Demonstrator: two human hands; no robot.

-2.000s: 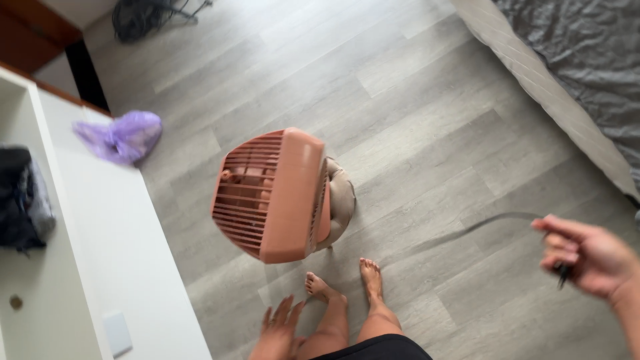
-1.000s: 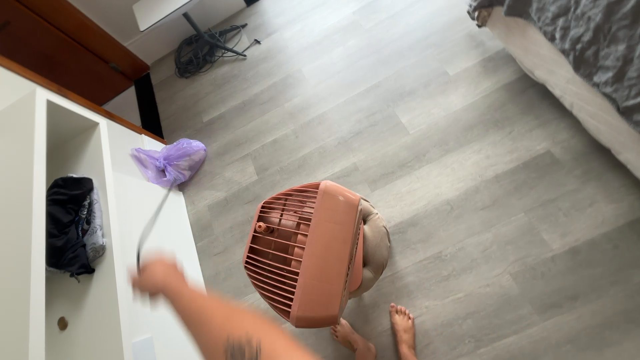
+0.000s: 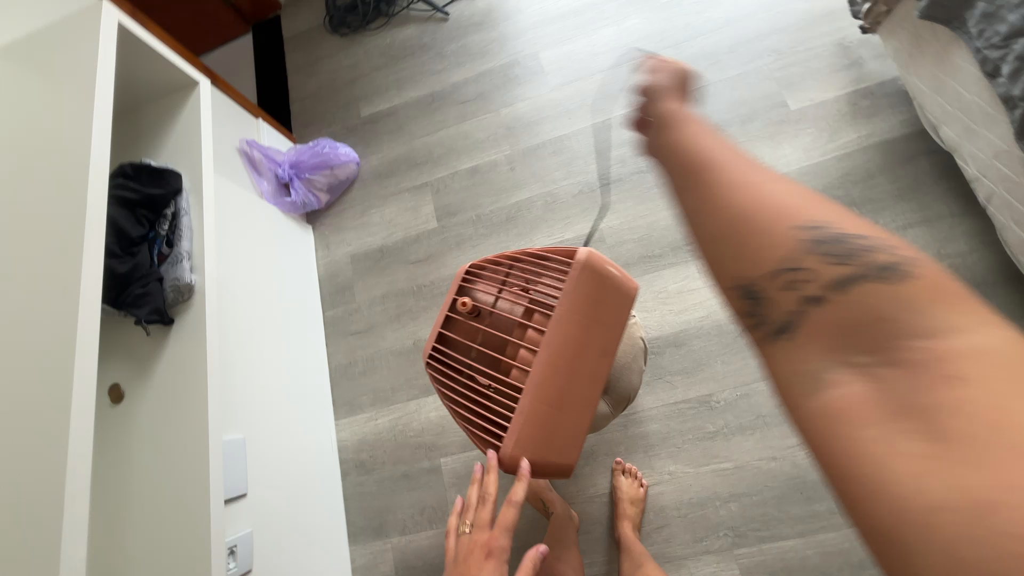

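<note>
A terracotta-coloured plastic fan housing with a slatted grille (image 3: 512,344) rests tilted on a beige round cushion (image 3: 628,372) in the middle of the view. My left hand (image 3: 488,524), with a ring on it, has its fingers spread at the housing's lower edge; whether the fingertips touch is unclear. Farther off, above and right of the housing, my right hand (image 3: 664,92) is blurred by motion and closed around a dark cord (image 3: 602,172). That cord runs down behind the top of the housing. The cord's far end is hidden.
A knotted purple plastic bag (image 3: 308,172) lies against the white cabinet (image 3: 272,320) on the left. Dark clothing (image 3: 140,240) sits in its open compartment. Coiled cables (image 3: 356,12) lie at the top. A bed's edge (image 3: 948,120) stands at the upper right. My bare feet are just below the housing.
My right hand has swung from the left, near the cabinet, over to the far right side of the housing with the cord. My left hand has come into view at the housing's lower edge.
</note>
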